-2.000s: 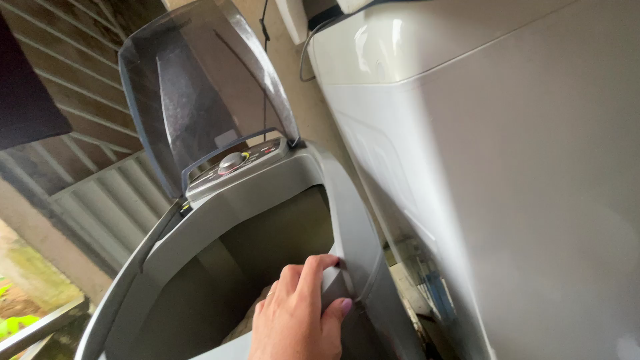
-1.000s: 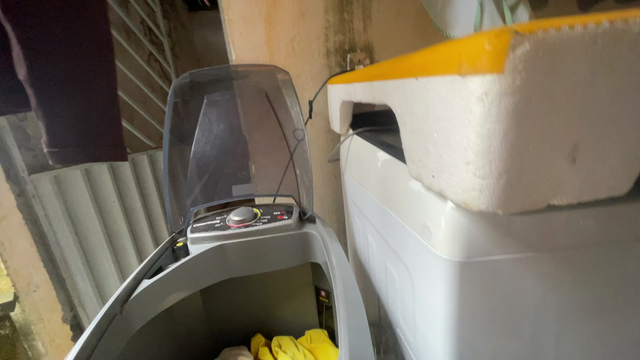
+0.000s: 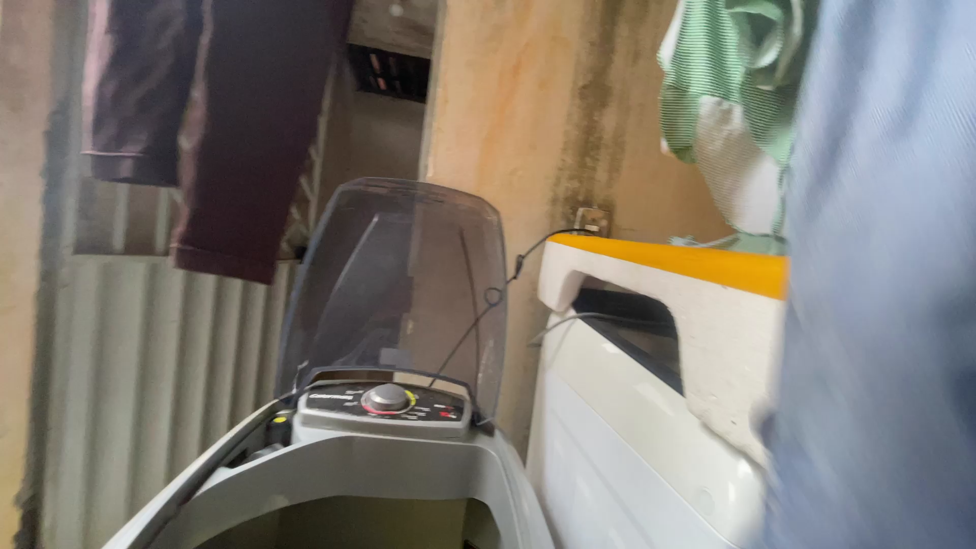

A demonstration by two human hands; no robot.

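Note:
Neither of my hands is in the head view. A grey top-loading washing machine [image 3: 488,465] stands low in the centre, its smoky see-through lid [image 3: 396,290] raised. At the back of its rim is a control panel [image 3: 450,415] with a round silver knob [image 3: 386,397]. Only the upper part of the dark tub opening shows; what lies in it is out of sight. Close to the camera, a blurred blue-grey cloth [image 3: 884,305] fills the right edge; whether a hand touches it cannot be seen.
A white appliance [image 3: 610,427] stands at the right, with a white foam piece [image 3: 732,343] and a yellow-orange sheet [image 3: 671,263] on top. Dark trousers [image 3: 236,137] hang at upper left, a green striped cloth [image 3: 732,114] at upper right. A black cord [image 3: 518,267] runs to a wall socket [image 3: 593,221].
The view has tilted up. A hand at the washing machine's rim two seconds ago is out of view, as is the yellow cloth seen in the tub one second ago. Blue-grey cloth now covers the right side.

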